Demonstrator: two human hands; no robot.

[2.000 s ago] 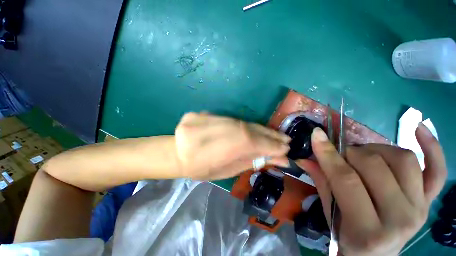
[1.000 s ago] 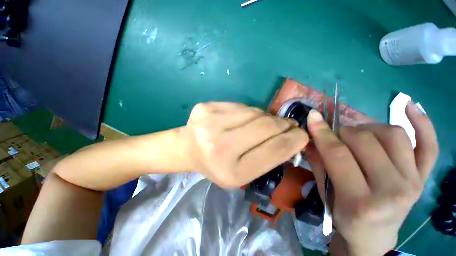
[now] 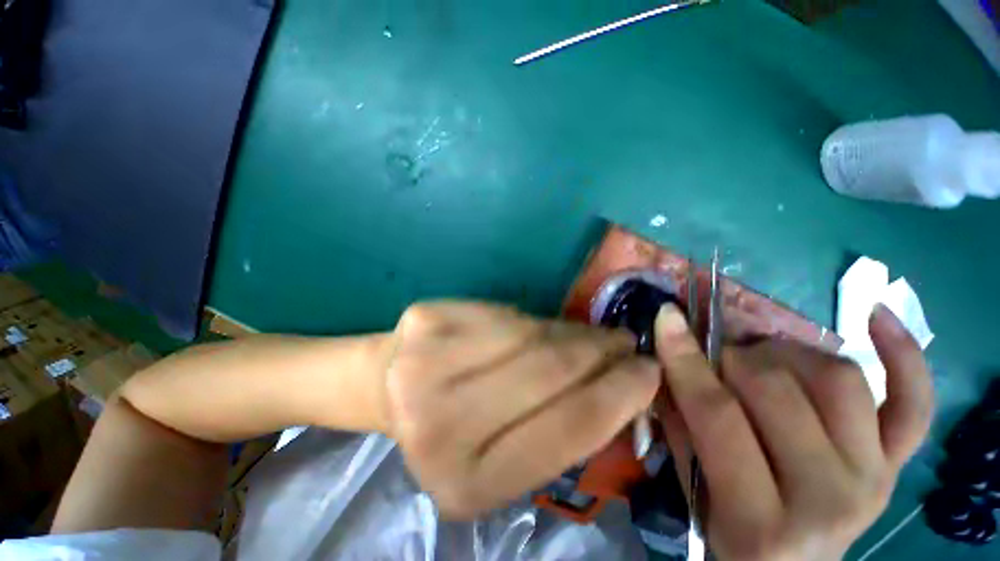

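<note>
A glossy black C shell [image 3: 627, 307] sits in a whitish seat on the reddish-brown fixture [image 3: 757, 309]. My left hand [image 3: 515, 400] has its fingertips at the shell's near side; a small whitish piece shows below them, and the fingertips' grip is hidden. My right hand [image 3: 784, 438] has a fingertip on the shell and holds the silver tweezers [image 3: 715, 312], their tips pointing away from me beyond the hand. My hands hide much of the fixture and the other shells.
A translucent bottle [image 3: 905, 161] lies at the upper right. A crumpled white wipe [image 3: 863, 301] is beside my right hand. Loose black shells [image 3: 970, 471] are at the right edge. A thin rod [image 3: 598, 35] lies at the top. A dark grey surface [image 3: 121, 142] and cardboard boxes [image 3: 49, 384] are at left.
My left hand has closed in over the near side of the shell since the oldest frame. My right hand still holds the tweezers. The view has shifted, showing more of the thin rod.
</note>
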